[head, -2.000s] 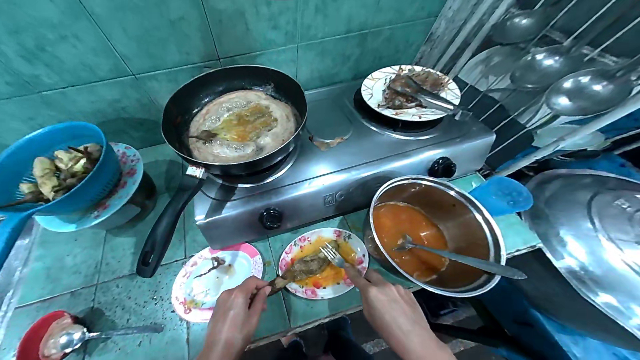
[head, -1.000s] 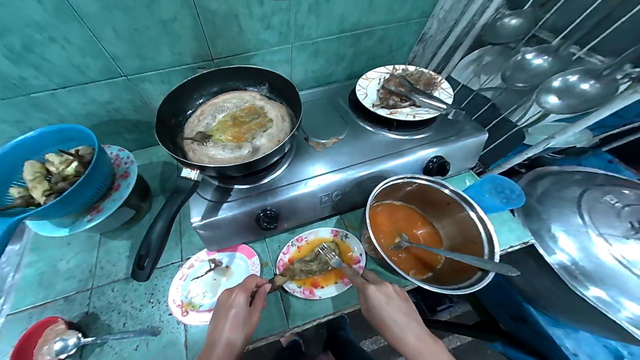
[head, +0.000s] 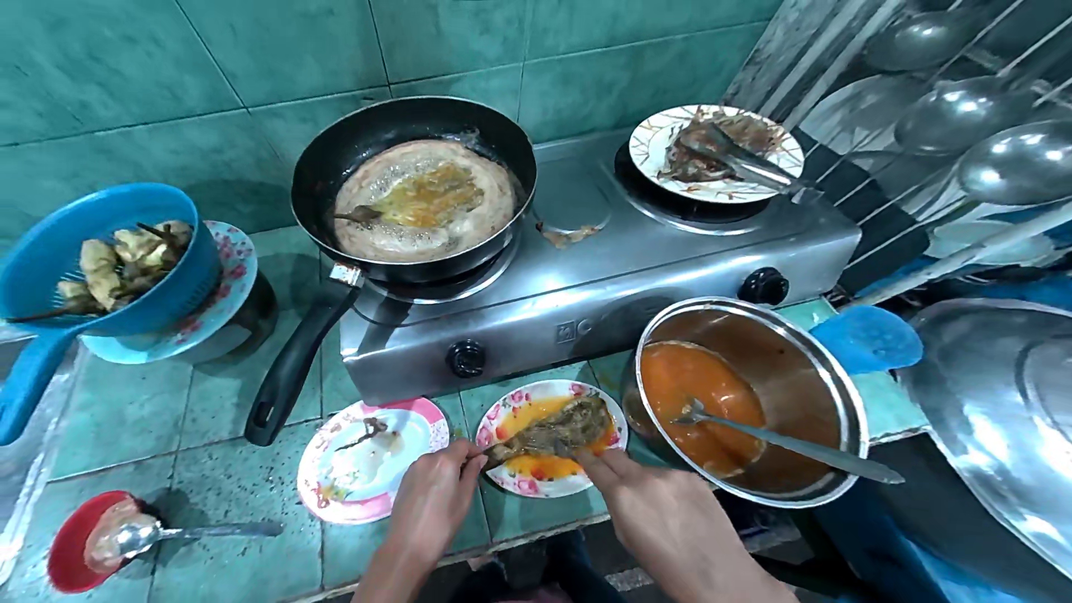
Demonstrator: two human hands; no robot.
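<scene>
A flattened, peeled eggplant lies in orange beaten egg on a floral plate. My left hand pinches its stem at the plate's left side. At the lower right rim, the fingertips of my right hand touch or nearly touch the eggplant; no fork shows there, and the palm side is hidden. To the right, a steel pot holds orange liquid with a metal fork or spoon in it. Behind, a black frying pan contains an egg-coated eggplant in bubbling oil.
A pink-rimmed plate with scraps sits left of my hands. The pan's handle juts forward from the stove. A blue colander of eggplants and a red bowl with a spoon stand left; a plate with tongs rests on the right burner.
The fork that showed at my right hand over the eggplant is out of sight now, and the fingers of that hand are down by the eggplant. My left hand stays at the stem.
</scene>
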